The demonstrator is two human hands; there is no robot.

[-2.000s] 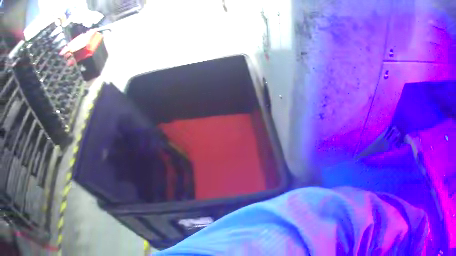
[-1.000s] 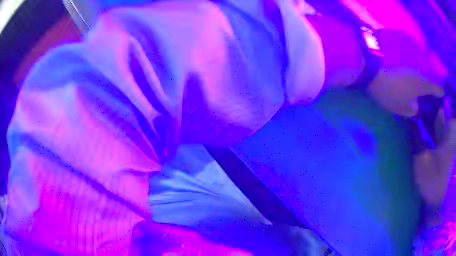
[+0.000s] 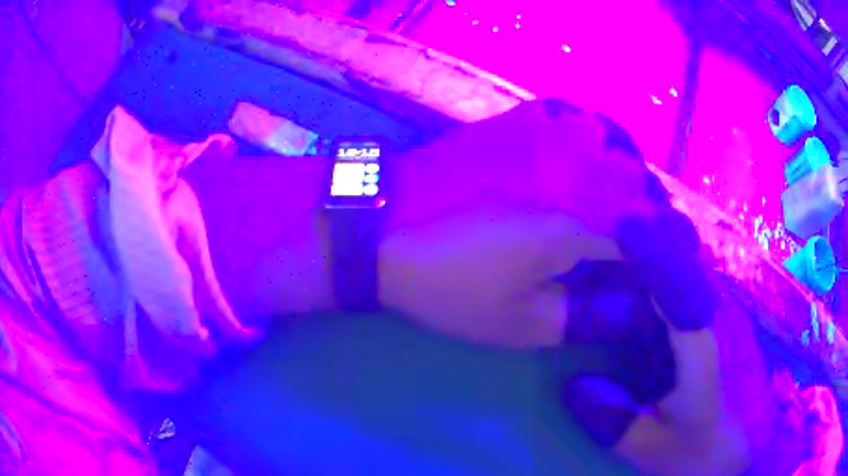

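My left hand (image 3: pixel 502 214) reaches in from the left, with a lit square wristwatch (image 3: pixel 356 178) on its wrist and dark coverings on the fingertips. My right hand (image 3: pixel 693 400) is at the lower right, partly hidden, its fingers meeting those of my left hand. Dark coverings (image 3: pixel 618 325) show where the fingers meet. The hands are blurred and overlap, so I cannot tell whether anything is held between them. A pale sleeve cuff (image 3: pixel 149 223) hangs loose behind the watch.
The worn, splattered bench edge (image 3: pixel 400 70) runs diagonally behind my hands. Cyan cups (image 3: pixel 792 115) and a paler squarish container (image 3: pixel 813 202) stand at the right. A blue panel (image 3: pixel 223 79) with a small pale label (image 3: pixel 270 128) lies below the edge. A smooth blue-green surface (image 3: pixel 372 400) is under my forearm.
The view has swung from the black tote to the bench. My left forearm, watch and both hands now show in front, and the cups have come into view.
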